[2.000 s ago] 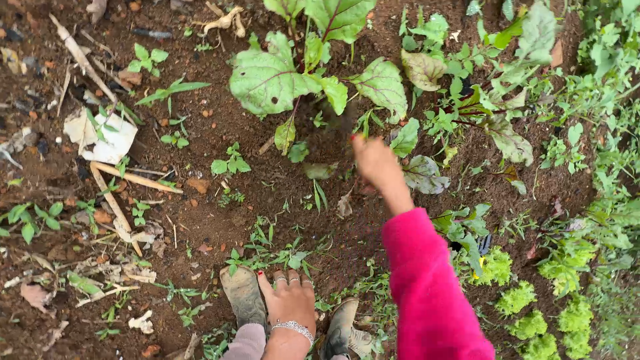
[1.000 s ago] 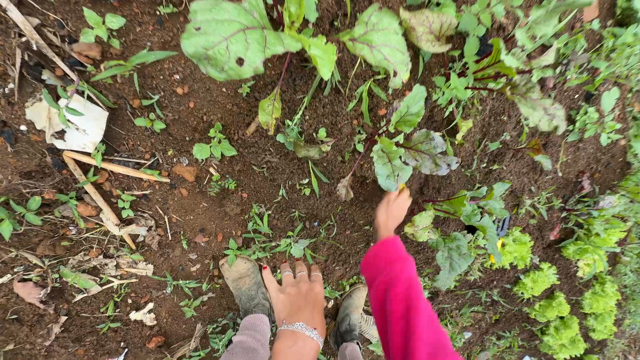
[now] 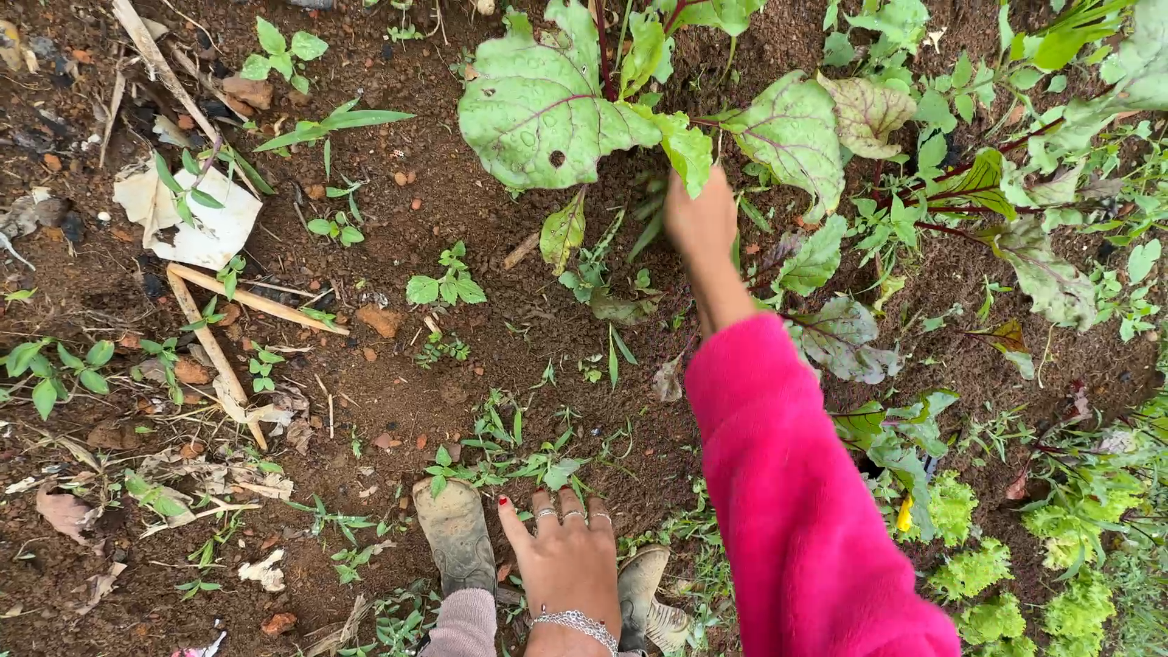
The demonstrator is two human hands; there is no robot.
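Note:
My right hand, in a bright pink sleeve, reaches in under the leaves of a large beet plant. It is blurred; its fingers are bent down beside blurred green blades, and whether it grips them cannot be told. Beneath it the soil is brown, with small weeds growing in it. My left hand, with rings, a silver bracelet and red nails, is low down between two muddy boots. Its fingers are spread near low grass, with nothing seen in them.
At the left lie a broken white piece, dry stalks and dry leaf litter. More beet plants stand at the right. Light-green lettuce grows at the lower right, with a small yellow thing near it.
My right hand has moved up from beside the smaller, darker beet leaves to under the large beet plant. My left hand has stayed between the boots.

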